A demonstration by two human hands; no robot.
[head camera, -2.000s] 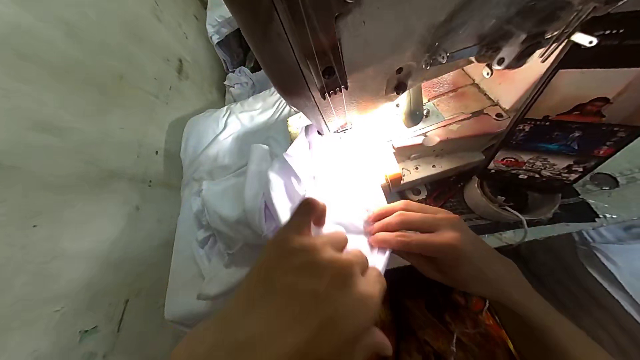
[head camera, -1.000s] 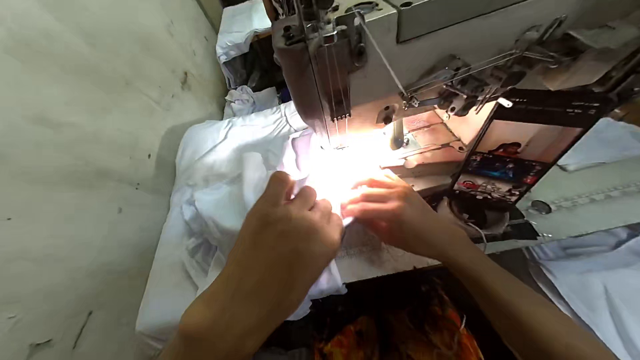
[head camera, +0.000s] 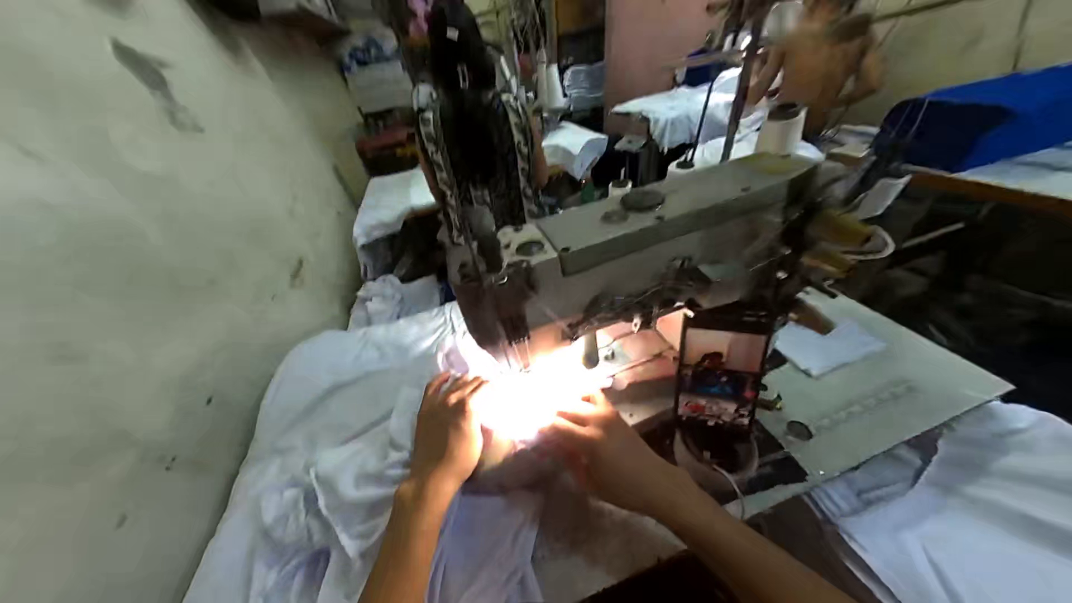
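An industrial sewing machine (head camera: 662, 226) stands ahead, its needles over a brightly lit bed. White fabric (head camera: 352, 435) lies heaped left of the needles and hangs over the near edge. My left hand (head camera: 448, 427) rests on the fabric just left of the glare, fingers toward the needles. My right hand (head camera: 599, 444) is on the other side of the glare, fingertips at the lit cloth. Glare hides the cloth under the needles and the fingertips, so a grip by either hand cannot be made out.
A phone (head camera: 722, 377) showing a picture stands upright right of the needles. A folded white cloth (head camera: 825, 345) lies on the machine table (head camera: 904, 402). White fabric (head camera: 980, 511) is piled at the right. A wall (head camera: 167, 293) closes the left side. Two people are beyond the machine.
The view has tilted up and now takes in the room behind the machine. My hands, close together before, are now farther apart on either side of the lit cloth.
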